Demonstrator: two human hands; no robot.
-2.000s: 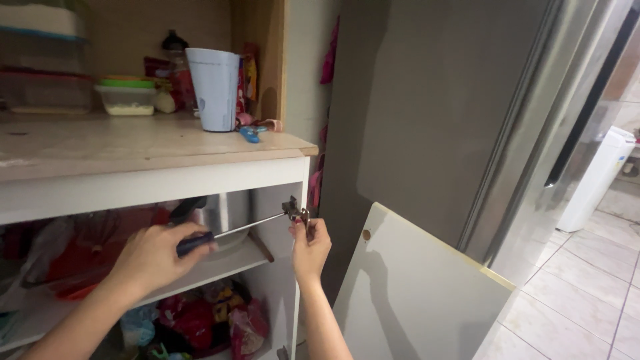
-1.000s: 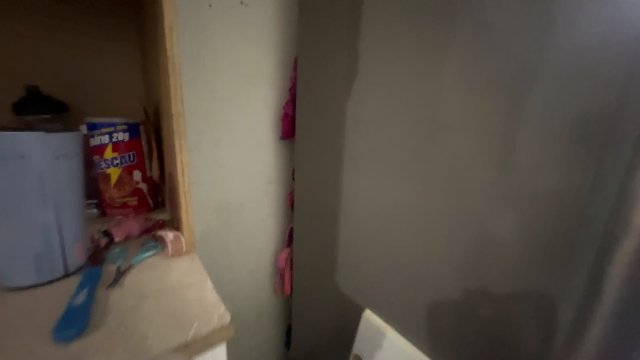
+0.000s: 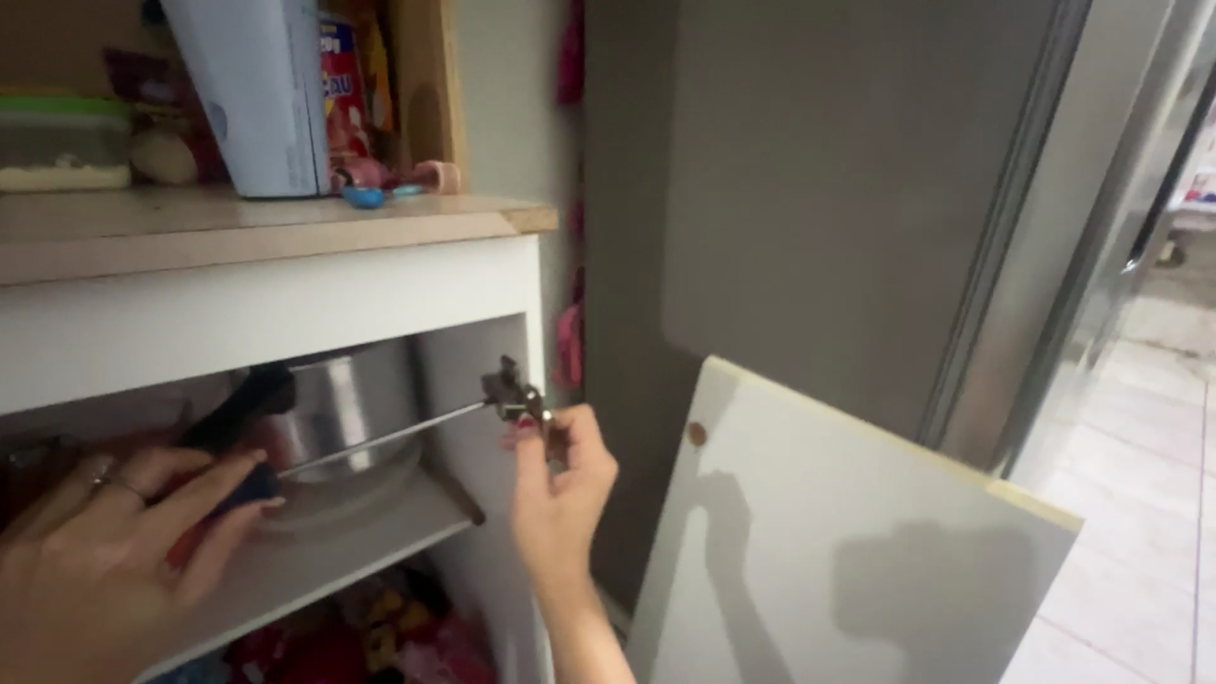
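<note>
My left hand (image 3: pixel 142 532) grips the dark handle of a screwdriver (image 3: pixel 380 440) at the lower left. Its long metal shaft slants up to a metal cabinet hinge (image 3: pixel 513 388) on the inner face of the white cabinet's side panel (image 3: pixel 480 475). The tip meets the hinge, though the exact contact is too blurred to tell. My right hand (image 3: pixel 565 465) pinches the hinge's outer arm between thumb and fingers, by the panel's front edge.
A white door panel (image 3: pixel 855 532) with a round hole leans beside the grey refrigerator (image 3: pixel 807 209). A steel pot (image 3: pixel 347 408) sits on the cabinet shelf (image 3: pixel 380 565). Above, the countertop (image 3: pixel 123 223) holds a pale blue cup (image 3: pixel 256 95) and a green-lidded container (image 3: pixel 62 142).
The view swung up and away from the hands, then came back to them, nearer the hinge. Both hands are at the hinge and screwdriver, as two seconds ago.
</note>
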